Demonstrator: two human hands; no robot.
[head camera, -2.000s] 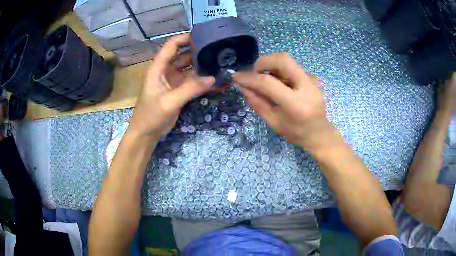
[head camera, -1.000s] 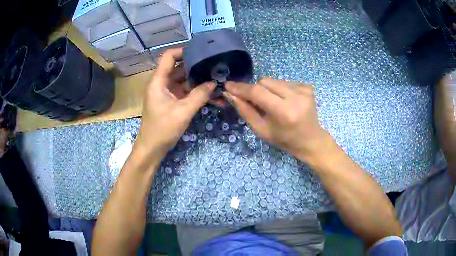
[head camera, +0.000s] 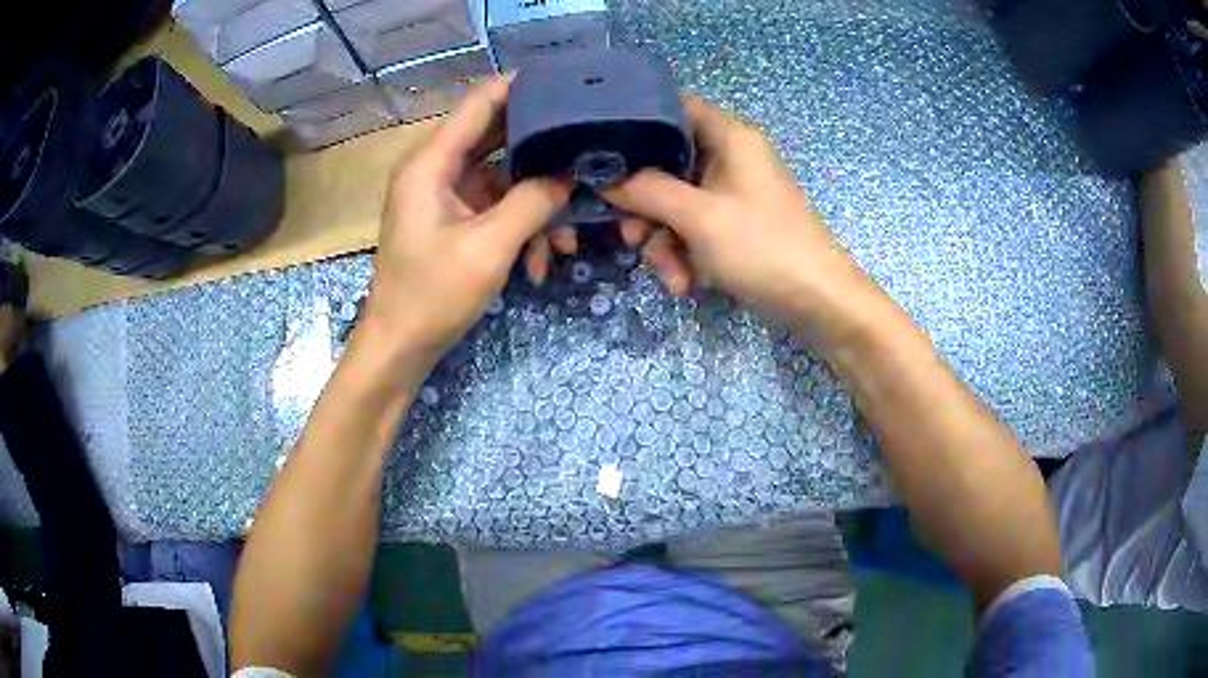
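Observation:
A dark grey plastic housing (head camera: 599, 99) is held above the bench, its open end facing me and a round hub showing inside. My left hand (head camera: 444, 232) grips its left side, with the thumb inside the opening near the hub. My right hand (head camera: 742, 225) grips its right side, with the thumb also in the opening. The thumbs hide the spot below the hub, so I cannot tell whether an insert is there. A pile of small dark inserts (head camera: 600, 303) with pale round centres lies below the housing, partly hidden by my fingers.
Bubble wrap (head camera: 954, 265) covers the bench. Housing stacks (head camera: 166, 159) stand on cardboard (head camera: 325, 199) at left, beside product boxes (head camera: 398, 40). More dark housings (head camera: 1113, 93) are at upper right. A white scrap (head camera: 609, 480) lies near the edge. Other people's arms (head camera: 1172, 265) show at both sides.
My right hand has opened from a fingertip pinch at the hub to a grip around the housing's right side, thumb inside. The housing's opening now tilts further downward.

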